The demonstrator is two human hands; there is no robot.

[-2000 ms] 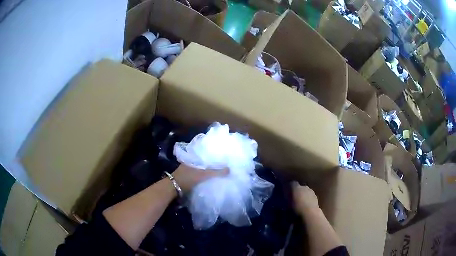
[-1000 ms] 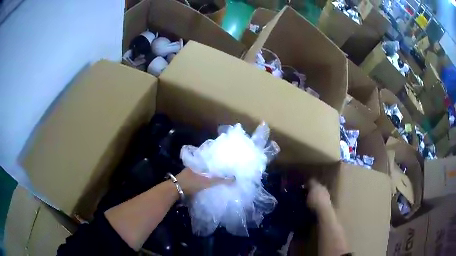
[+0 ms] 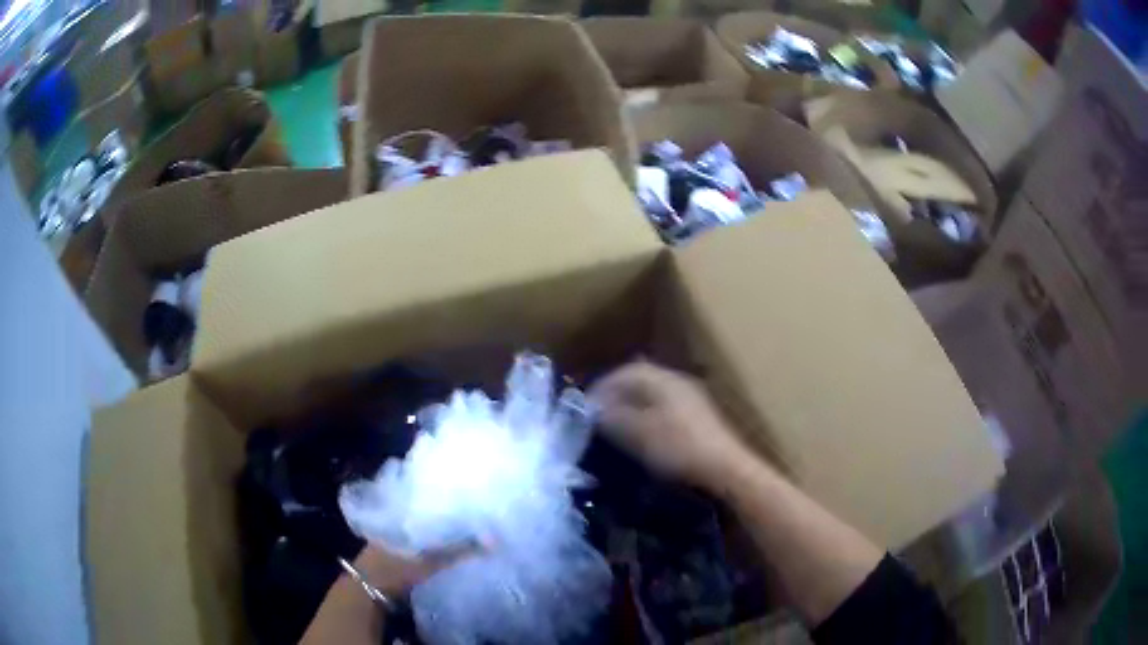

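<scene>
A large open carton (image 3: 428, 239) stands in front of me, with black plastic parts (image 3: 296, 542) lying inside. My left hand (image 3: 409, 570) is low in the middle of the carton and holds a large wad of bunched clear bags (image 3: 485, 491). The wad hides most of its fingers. My right hand (image 3: 655, 416) is blurred, above the black parts, just right of the wad's upper edge. Its fingers point left and look bent; whether they hold anything cannot be told.
Neighbouring open cartons (image 3: 491, 95) with white and black units stand behind. A pale panel (image 3: 57, 428) borders the left side. Printed upright cartons (image 3: 1057, 277) stand at the right. The right carton flap (image 3: 831, 365) spreads outward beside my right forearm.
The view has turned to the right. My right hand has come up and closer to the wad of bags. My left hand still holds the wad.
</scene>
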